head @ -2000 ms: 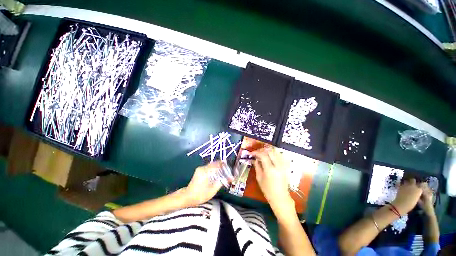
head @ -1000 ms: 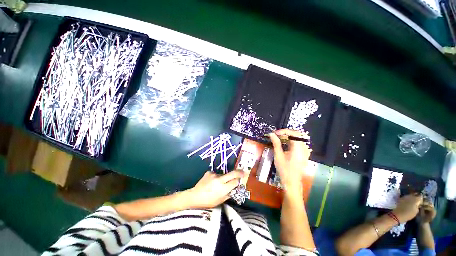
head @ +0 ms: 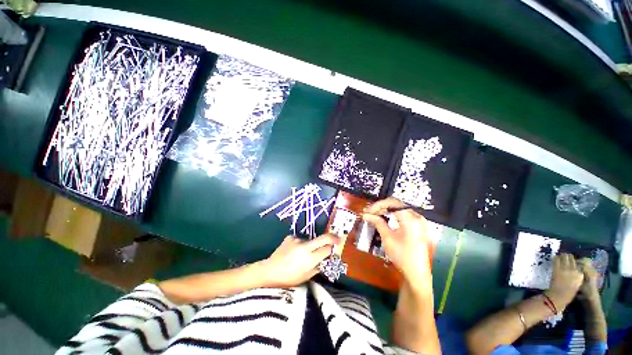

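My left hand (head: 303, 259) is at the left edge of the orange mat (head: 369, 272), its fingers on the lower part of a small silvery-white fixture (head: 343, 222). A cluster of small whitish pieces (head: 333, 267) shows just below those fingertips. My right hand (head: 398, 232) is over the mat, right of the fixture, and holds dark tweezers (head: 400, 208) between thumb and fingers. Whether the tweezers grip a part is too small to tell. A pale block (head: 365, 236) lies on the mat, partly under my right hand. Loose thin white pieces (head: 302, 206) lie left of the fixture.
Three small black trays stand behind the mat: left (head: 371, 123), middle (head: 443, 173) and right (head: 502, 173). A large black tray (head: 196, 83) of white pieces and a clear bag (head: 232, 125) are at left. Another person's hands (head: 572, 276) work at right, near a crumpled bag (head: 576, 198).
My right hand first left the fixture for the tray edge with the tweezers, then came back down over the mat. My left hand moved slightly lower on the fixture, then stayed.
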